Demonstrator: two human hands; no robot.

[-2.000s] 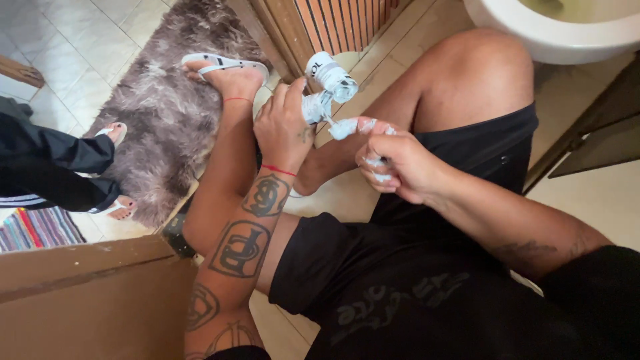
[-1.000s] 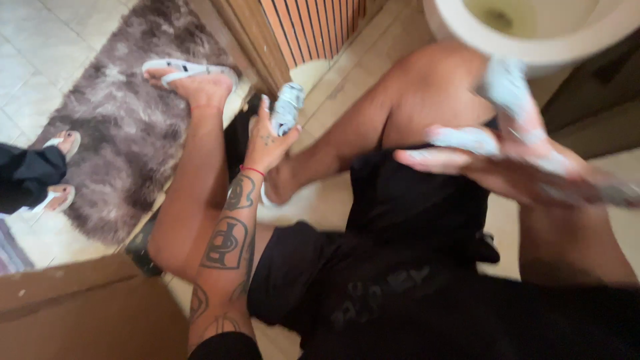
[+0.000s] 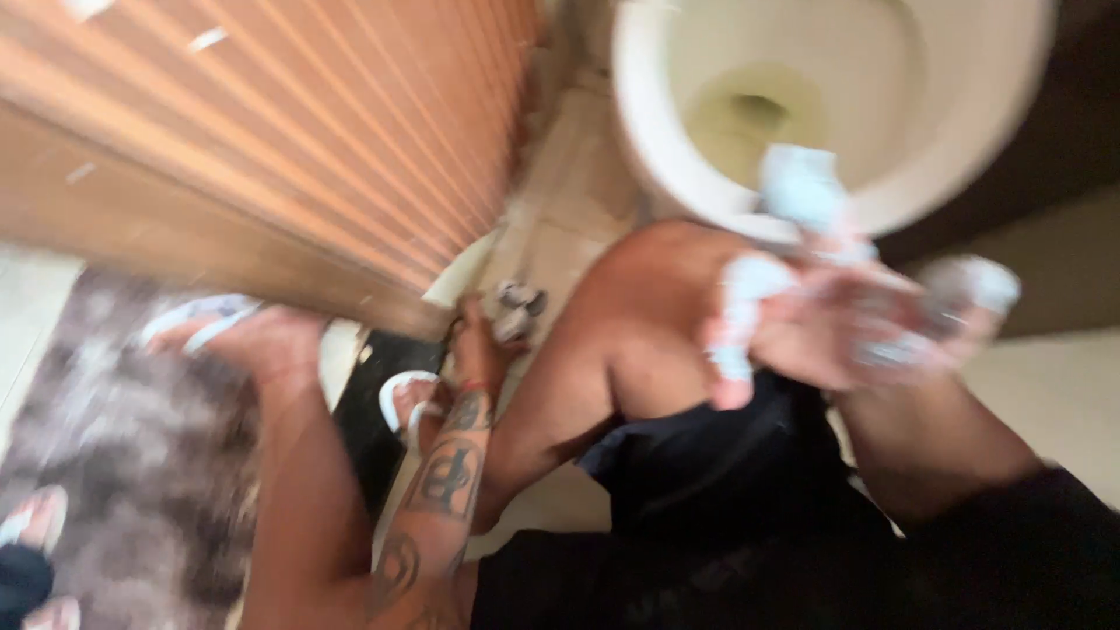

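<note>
My left hand (image 3: 486,346) is low on the floor beside my bent leg, at the foot of a slatted wooden panel. Right by its fingers is a small pale and dark object (image 3: 518,311), blurred; whether the hand grips it I cannot tell. My right hand (image 3: 862,319) is raised with its fingers spread, in front of the toilet bowl's near rim (image 3: 700,188). Thick pale-blue paste covers its fingers and part of the palm, and nothing is held in it.
The slatted wooden panel (image 3: 289,114) fills the upper left. A shaggy grey-brown rug (image 3: 149,420) lies at the left, with another person's foot in a white flip-flop (image 3: 39,521) on it. Tiled floor (image 3: 577,166) runs between panel and toilet. A dark panel stands at the right.
My right hand was closed near my left hand two seconds ago; now it is spread by the toilet. My left hand is down by the floor. The view has shifted toward the toilet.
</note>
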